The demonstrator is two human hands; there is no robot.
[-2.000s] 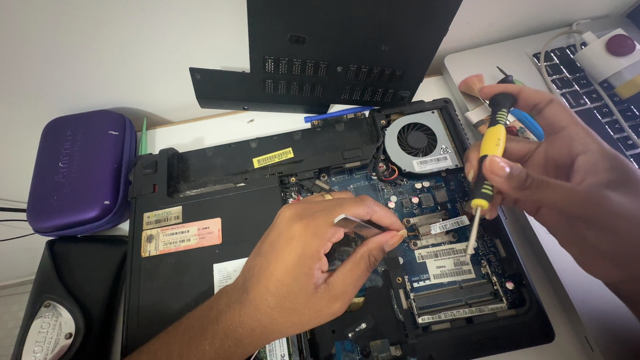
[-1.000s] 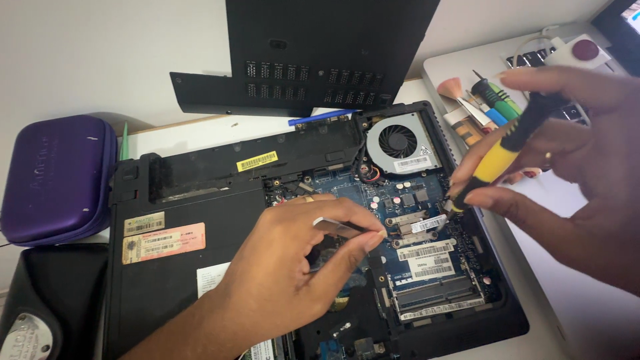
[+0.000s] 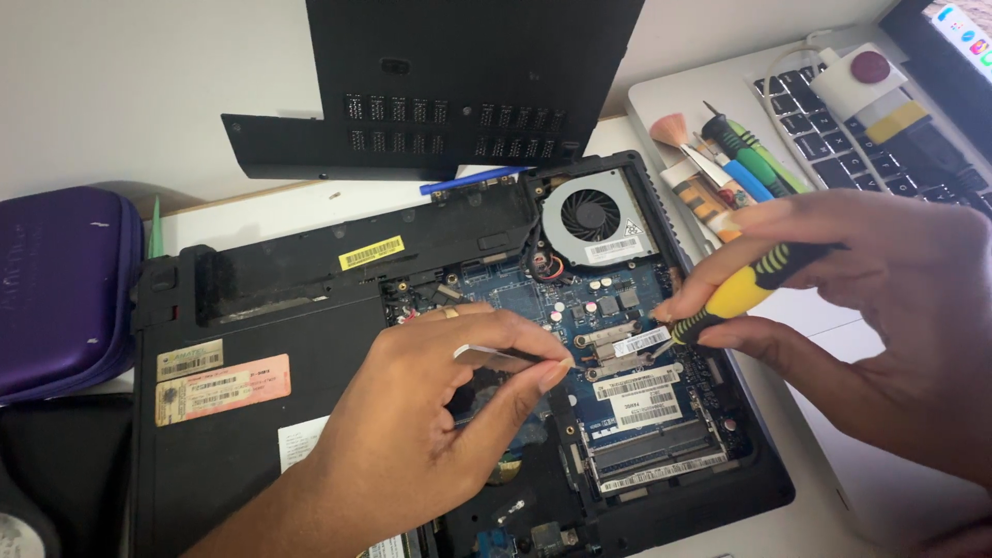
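Note:
An opened black laptop lies underside up, its blue motherboard and round cooling fan exposed. Between thumb and index finger, my left hand pinches a thin metal tool, probably tweezers, over the board's left part. My right hand grips a yellow and black screwdriver. Its shaft slants down to the right end of the metal heatsink bracket, beside a white barcode label. Whether the tip sits in a screw cannot be told. Below the bracket is the memory slot.
A black bottom cover leans on the wall behind. At left are a purple zip case and a black pouch. A second laptop at right carries a brush and several tools. A blue stick lies behind the fan.
The screwdriver, earlier upright over the board's right side, is now tilted with its shaft at the heatsink bracket. My left hand keeps its pinch on the thin tool.

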